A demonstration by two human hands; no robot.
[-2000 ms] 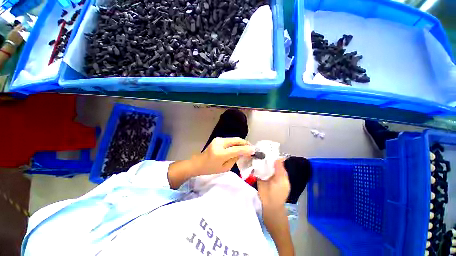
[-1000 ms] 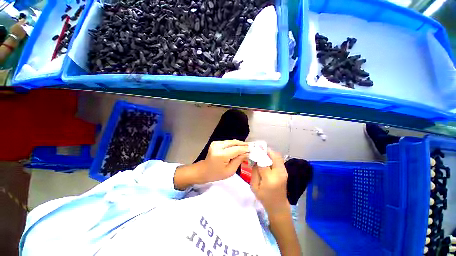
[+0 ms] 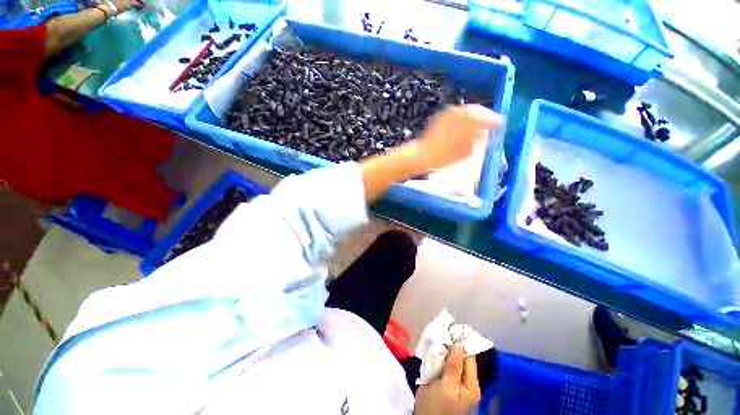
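Note:
My left hand (image 3: 458,138) is blurred and stretched over the right part of the large blue tray (image 3: 324,164), above its white liner flap. I cannot tell whether it holds anything. The tray is heaped with small dark parts (image 3: 324,101). My right hand (image 3: 450,393) is low in front of me, partly cut off by the bottom edge, and grips a crumpled white cloth (image 3: 445,340). No dark part shows in the cloth. The right blue tray (image 3: 641,280) has a small pile of dark parts (image 3: 566,209) on its white liner.
A left tray (image 3: 150,69) holds scattered parts and a red stick (image 3: 191,65). A person in red (image 3: 73,146) is at left. Blue totes (image 3: 560,36) stand behind. A floor crate (image 3: 195,219), a blue basket (image 3: 544,381) and a shoe (image 3: 608,336) are below. A red item (image 3: 396,339) lies in my lap.
My left hand has left the cloth and reached up over the large tray. My right hand has moved lower with the cloth. The view has shifted, showing more of the bench behind the trays.

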